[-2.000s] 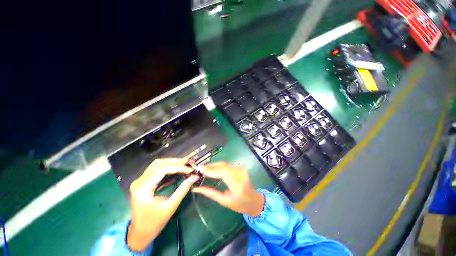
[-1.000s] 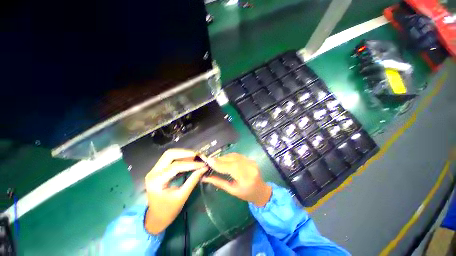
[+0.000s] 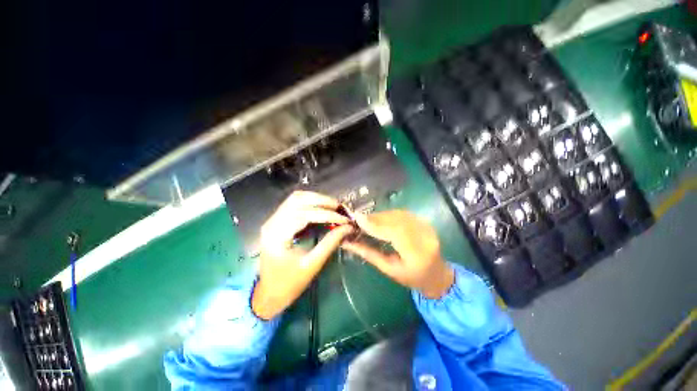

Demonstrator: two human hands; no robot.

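My left hand (image 3: pixel 300 248) and my right hand (image 3: pixel 403 248) meet fingertip to fingertip over the front of the flat black test fixture (image 3: pixel 264 200). They hold a small dark module (image 3: pixel 348 227) between them, mostly hidden by the fingers. A small red light shows beside the left fingertips. A thin pale wire (image 3: pixel 348 289) hangs below the hands. A black cable (image 3: pixel 313 321) runs from the fixture towards me. The fixture's socket (image 3: pixel 306 162) lies behind the hands, partly under the clear cover.
A black blister tray (image 3: pixel 527 267), partly filled with modules, lies right of the fixture. A similar tray (image 3: pixel 47 336) and a blue stick (image 3: pixel 74 281) are at left. The black housing (image 3: pixel 176 84) with its clear cover (image 3: pixel 252 134) overhangs the fixture. A black device (image 3: pixel 672 84) stands far right.
The view has shifted, so the bench items appear further right and the left tray has come into view. Both hands stay together at the fixture's front, still pinching the small module.
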